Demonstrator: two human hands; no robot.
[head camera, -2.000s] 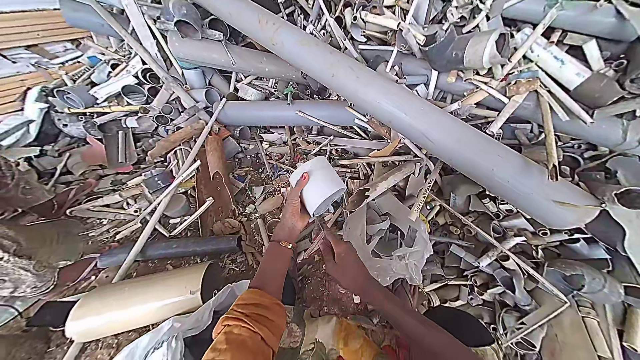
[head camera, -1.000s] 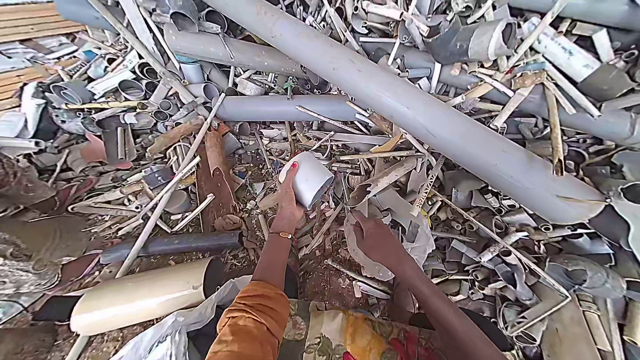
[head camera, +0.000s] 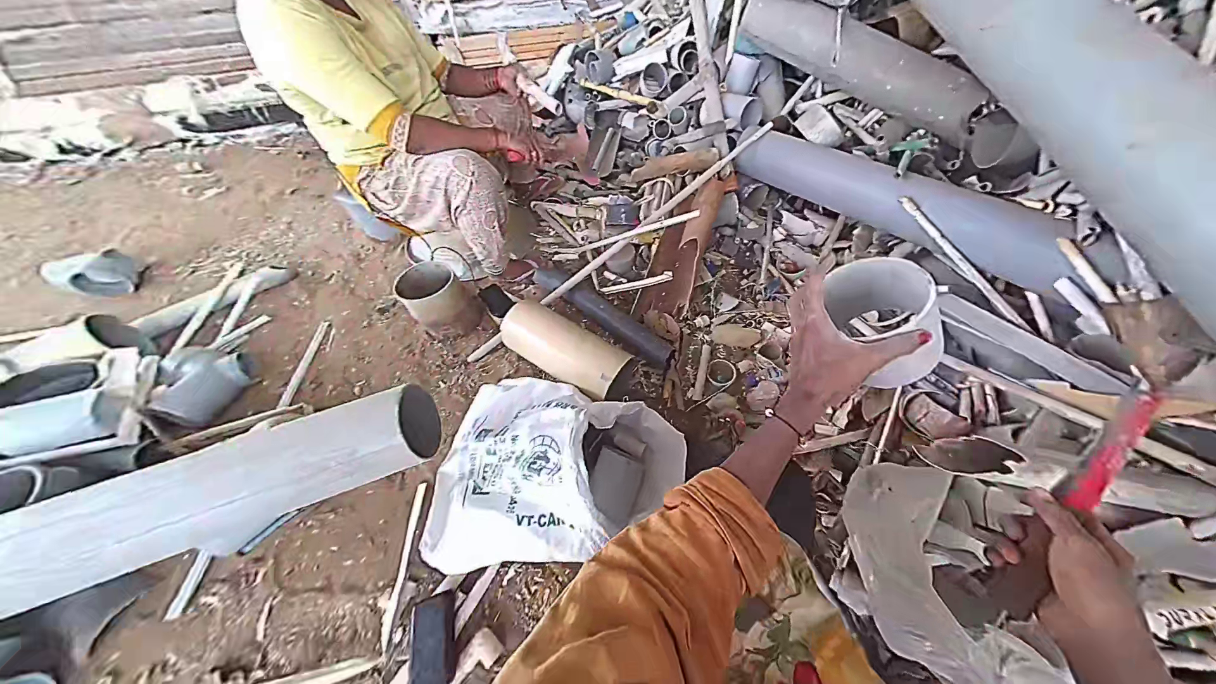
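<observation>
My left hand (head camera: 831, 366) grips a short, wide ring of pale grey plastic pipe (head camera: 893, 366) by its wall, fingers behind and thumb across the front rim. Through the ring's opening, scraps of the heap show. At the lower right, my right hand (head camera: 1073, 560) is closed round a tool with a red part (head camera: 1111, 456), blurred; its kind is hard to tell. The tool's far end points up, to the right of the ring. Large broken grey plastic sheets (head camera: 898, 541) lie beside and beneath my right hand.
A person in yellow (head camera: 380, 114) squats at upper left, holding a pipe piece. A white sack (head camera: 513, 475) with scraps lies left of my sleeve. Long grey pipes (head camera: 902, 204) cross the scrap heap. A cream pipe (head camera: 565, 347) and a big white pipe (head camera: 228, 484) lie on the dirt.
The view has swung left, bringing the other person and the sack into sight. My left hand still holds the pipe ring, now with its opening turned up. The red part of the tool now shows.
</observation>
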